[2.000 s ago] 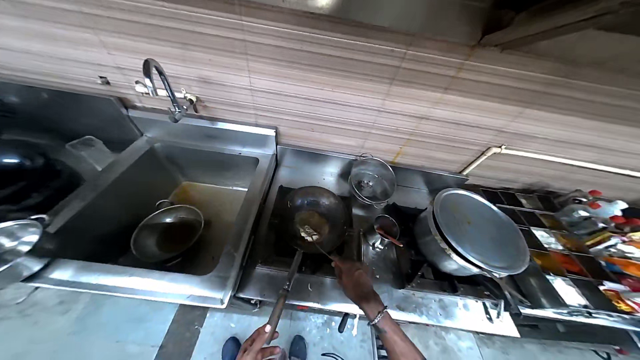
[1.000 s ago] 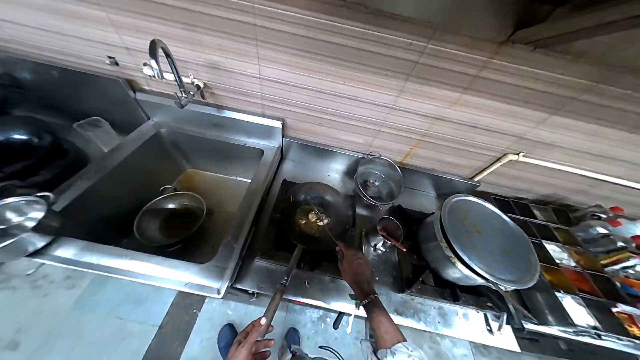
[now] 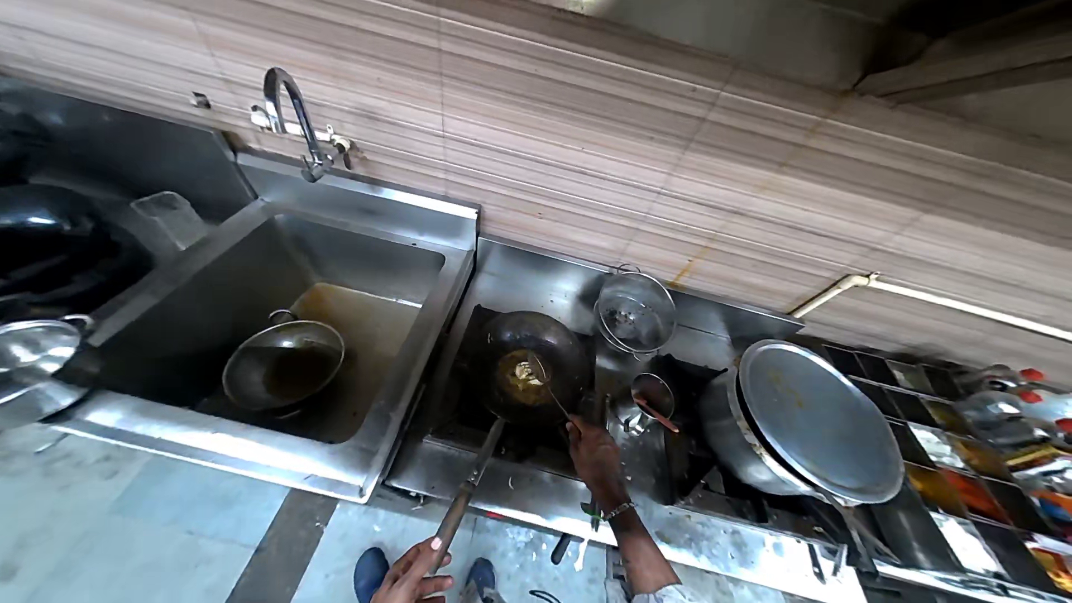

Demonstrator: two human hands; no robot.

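Observation:
A dark wok (image 3: 548, 335) sits on the left burner of the steel stove, with pale food (image 3: 525, 374) at its bottom. My left hand (image 3: 414, 572) is at the lower end of the wok's long handle (image 3: 456, 511), thumb along it and fingers partly spread. In my right hand (image 3: 596, 456) is the handle of a thin metal ladle (image 3: 540, 368), whose head is in the wok by the food. To the right of the wok stands a small steel pot (image 3: 651, 392) with a reddish-handled utensil (image 3: 657, 414) in it.
Behind the pot is a wire-handled steel bucket (image 3: 634, 311). A large pot (image 3: 729, 435) with a tilted flat lid (image 3: 821, 419) stands on the right. On the left, a steel sink (image 3: 226, 260) under a faucet (image 3: 293, 117) holds a pan (image 3: 285, 364) and shallow water.
The ladle in my right hand has shifted within the wok, and the food lies differently at the bottom. My left hand stays by the wok handle's end.

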